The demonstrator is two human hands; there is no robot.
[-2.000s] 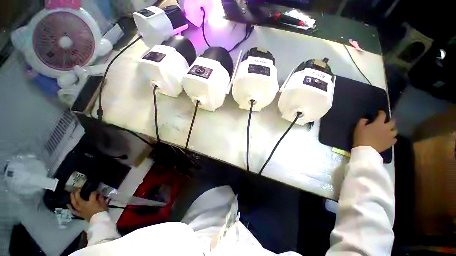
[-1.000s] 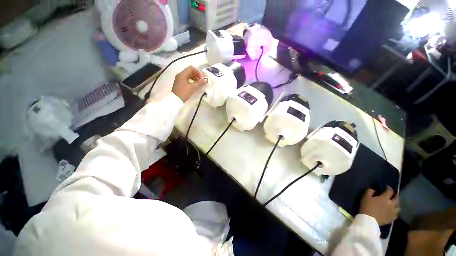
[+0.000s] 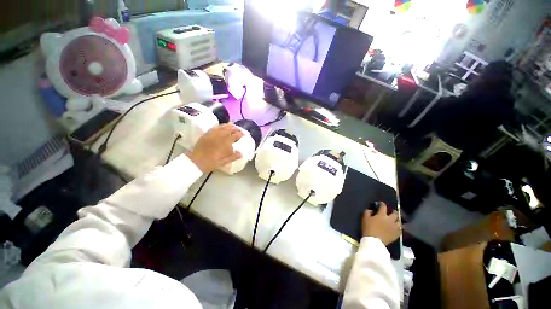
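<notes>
Several white security cameras with black heads stand in a row on the white-topped bench (image 3: 290, 232), each with a black cable. My left hand (image 3: 216, 148) rests on one camera (image 3: 243, 158), covering its label. Other cameras stand to its left (image 3: 192, 124) and right (image 3: 277, 158), and one stands nearest the mouse pad (image 3: 322, 178). My right hand (image 3: 380, 223) is on a small black mouse (image 3: 374, 207) on the black mouse pad (image 3: 353, 202). The monitor (image 3: 305, 57) shows a picture in its middle part.
A pink-and-white cat-shaped fan (image 3: 96, 65), a white box with red and green digits (image 3: 187, 47) and a phone (image 3: 95, 125) are at the left. A camera glows purple (image 3: 239, 79) at the back. Brown cardboard boxes (image 3: 462, 271) are at the lower right. A dark-clothed person (image 3: 492, 99) is beyond.
My left hand rose from the dark bin at lower left to a camera near the row's left end, then moved right to the neighbouring camera. My right hand stays at the mouse. The view has tilted up.
</notes>
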